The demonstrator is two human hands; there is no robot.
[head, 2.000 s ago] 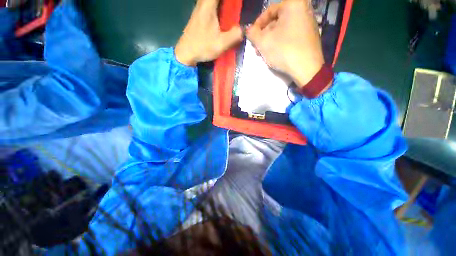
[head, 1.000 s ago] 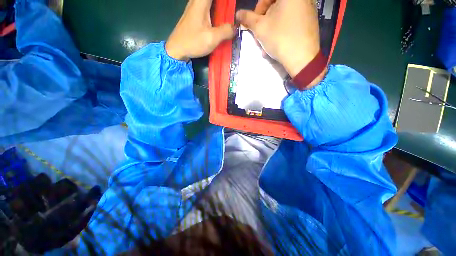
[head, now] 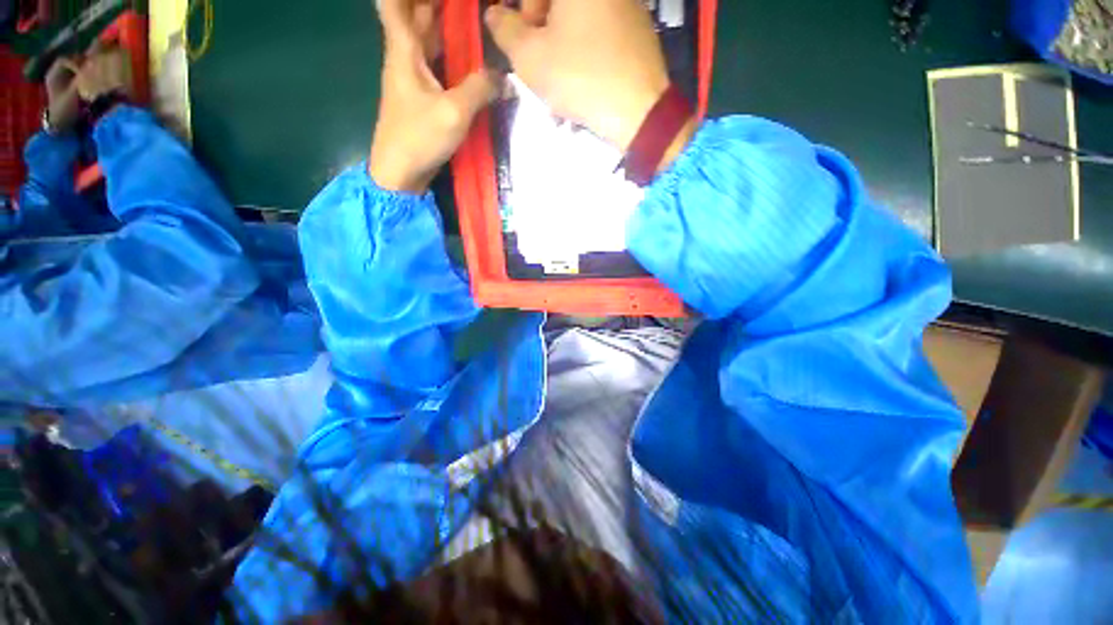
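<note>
A red frame [head: 586,297] holds an opened tablet unit [head: 598,265] with a large bright white battery [head: 555,202]. The frame's far end is cut off by the top edge. My left hand [head: 421,116] is at the frame's left rail, its thumb tip near the tablet's left edge. My right hand [head: 592,61] reaches over the upper part of the tablet, palm down, fingertips near my left thumb. Whether anything small is between the fingertips cannot be seen.
A grey sheet [head: 976,171] with a pale strip lies at the right, with tweezers [head: 1031,147] on it. A blue bin [head: 1035,25] and small black parts [head: 906,22] are at the upper right. Another person's hands [head: 92,79] are at the far left. A cardboard box [head: 1019,427] is below the bench.
The view has shifted, so the frame and my hands appear further left, and more of the neighbouring person and the blue bin shows. Both my hands stay at the upper left of the tablet.
</note>
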